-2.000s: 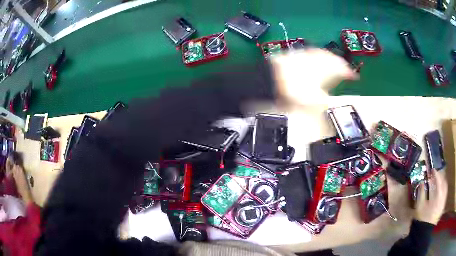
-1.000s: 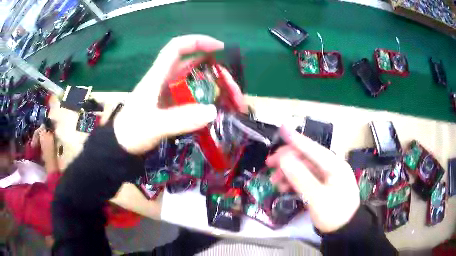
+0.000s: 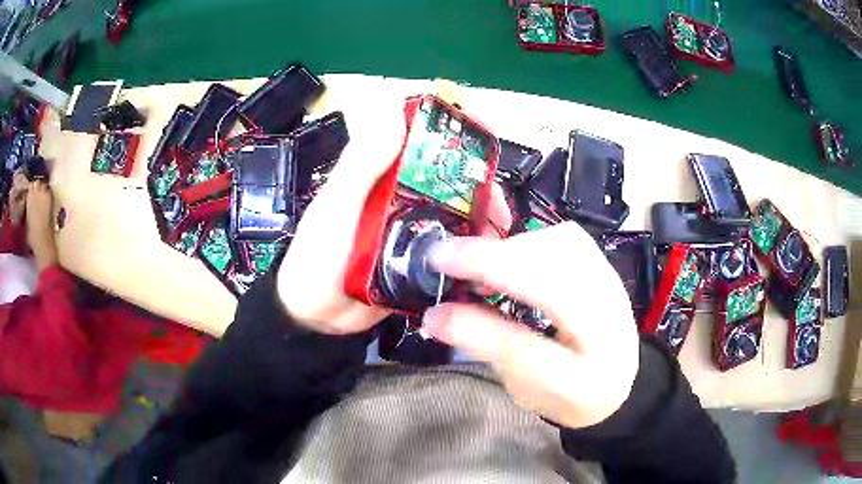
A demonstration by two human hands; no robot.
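Note:
A red front housing (image 3: pixel 370 238) is tilted up in front of me, its open back facing me. A green circuit board (image 3: pixel 437 156) fills its upper half and a round speaker driver (image 3: pixel 413 253) its lower half. My left hand (image 3: pixel 331 232) grips the housing along its left side and bottom, with a fingertip showing at the right edge. My right hand (image 3: pixel 558 321) is over the speaker end, slightly blurred, thumb and fingers near the driver. A thin pale wire shows by its fingertips; whether they pinch it I cannot tell.
Black back housings (image 3: pixel 263 189) and red units lie piled at left. More red units (image 3: pixel 740 317) and black housings (image 3: pixel 595 175) lie at right on the tan table (image 3: pixel 123 227). A green conveyor (image 3: pixel 378 38) carries units behind. A person in red sleeves (image 3: pixel 66 321) works at far left.
The housing has come closer and lower, its open back now facing me. My right hand has moved left onto its speaker end. The dark piece near my right fingers no longer shows.

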